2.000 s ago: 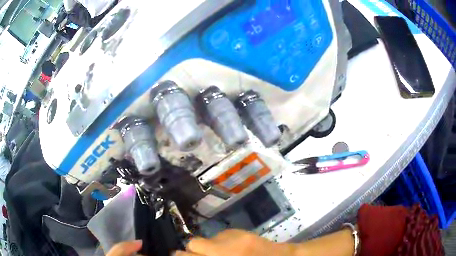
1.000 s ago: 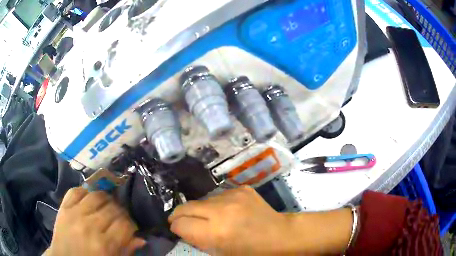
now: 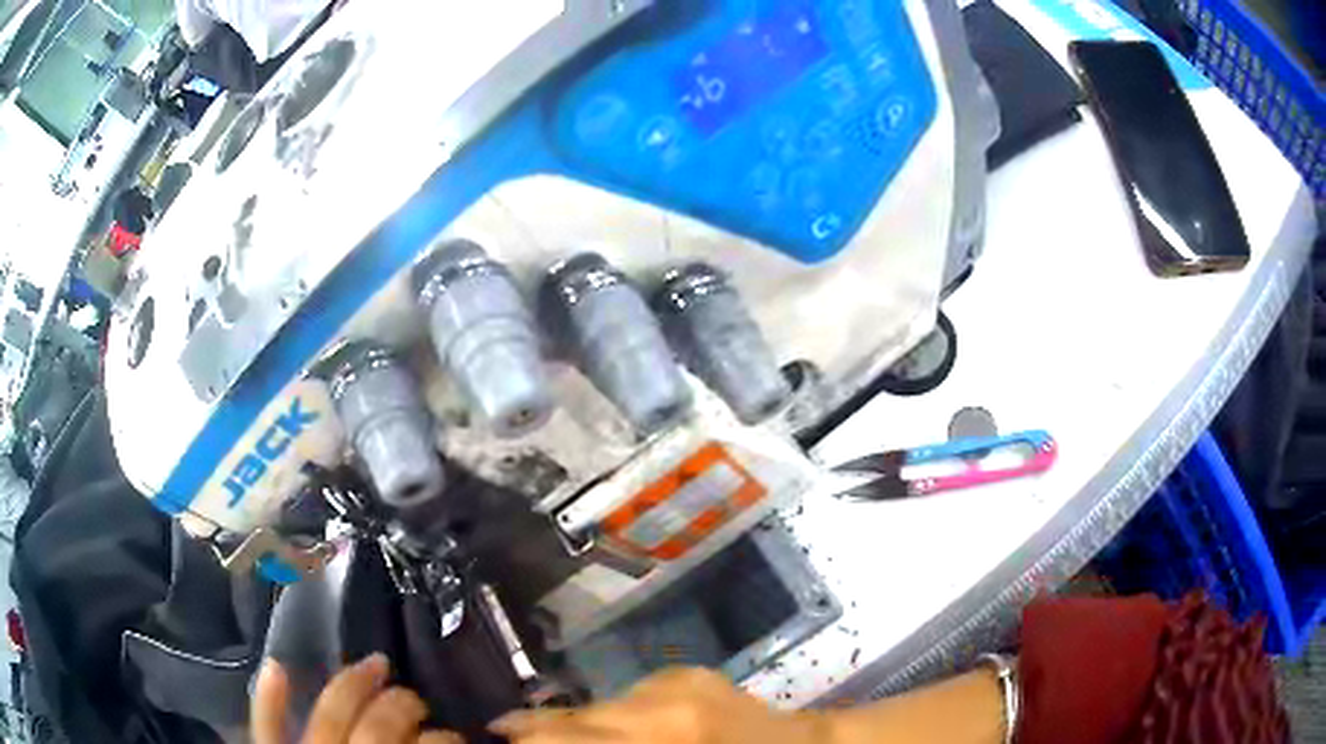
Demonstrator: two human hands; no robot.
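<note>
The dark grey garment (image 3: 175, 618) lies heaped left of the overlock machine, with a pale line across it. A lighter grey fold (image 3: 303, 628) and a black cloth piece (image 3: 436, 661) run down from the presser foot (image 3: 448, 593). My left hand (image 3: 349, 705) has its fingers on the cloth at the bottom edge, partly cut off. My right hand (image 3: 655, 712) is at the right side of the black piece, below the needle area, also cut off. Its fingertips and grip are partly hidden.
The white overlock machine (image 3: 276, 364) fills the centre, with grey tension knobs (image 3: 487, 349). Right of it lie pink and blue snips (image 3: 967, 462), a round grey disc (image 3: 970, 423) and a black phone (image 3: 1163, 160). A blue basket (image 3: 1236, 538) stands beyond the curved table edge (image 3: 1105, 531).
Over the last second, both hands have moved down towards the bottom edge, uncovering more cloth and the grey recess. The view has shifted, with the machine now slightly further left.
</note>
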